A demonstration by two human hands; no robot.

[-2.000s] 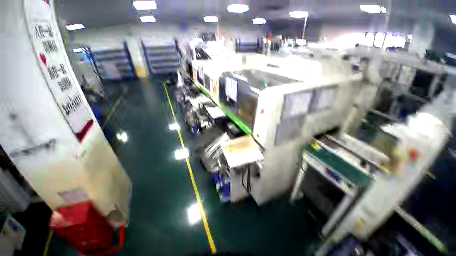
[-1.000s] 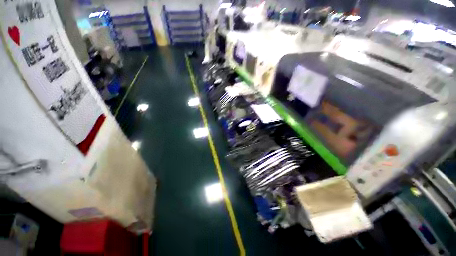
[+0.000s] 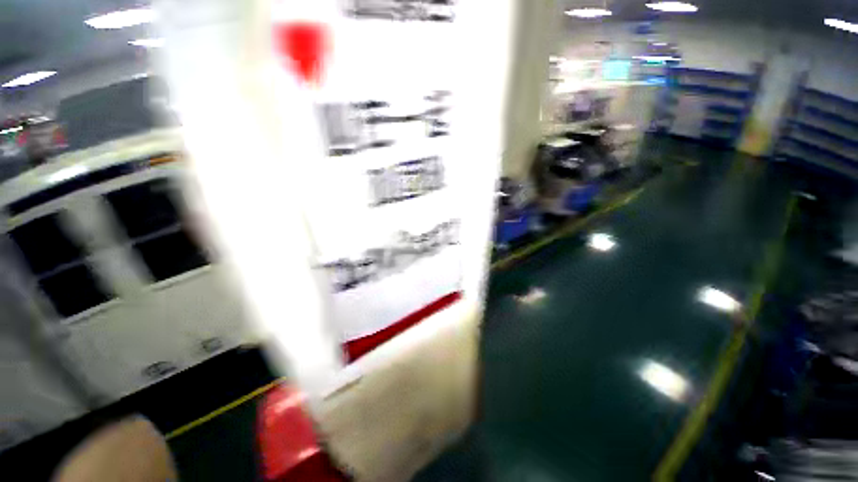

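Note:
A white pillar (image 3: 245, 141) stands nearest in front of me. A white sign (image 3: 395, 221) on it bears a red heart, dark lettering and a red lower edge. The pillar's lower part is cream. A red object (image 3: 293, 438) stands at its foot, partly cut off by the bottom edge. A blurred, rounded tan shape (image 3: 118, 454) is cut off at the bottom left; I cannot tell whether it is my left hand. My right hand is not in view.
A white machine (image 3: 141, 325) with dark windows stands to the left. The dark green floor (image 3: 574, 348) has yellow lines. Blue shelves (image 3: 729, 99) stand at the back right. Dark equipment (image 3: 833, 377) lines the right edge, and more machines stand behind the pillar.
The view has swung left and is blurred. The pillar has moved from the left edge towards the middle; the machine line has mostly left to the right. The tan shape has appeared.

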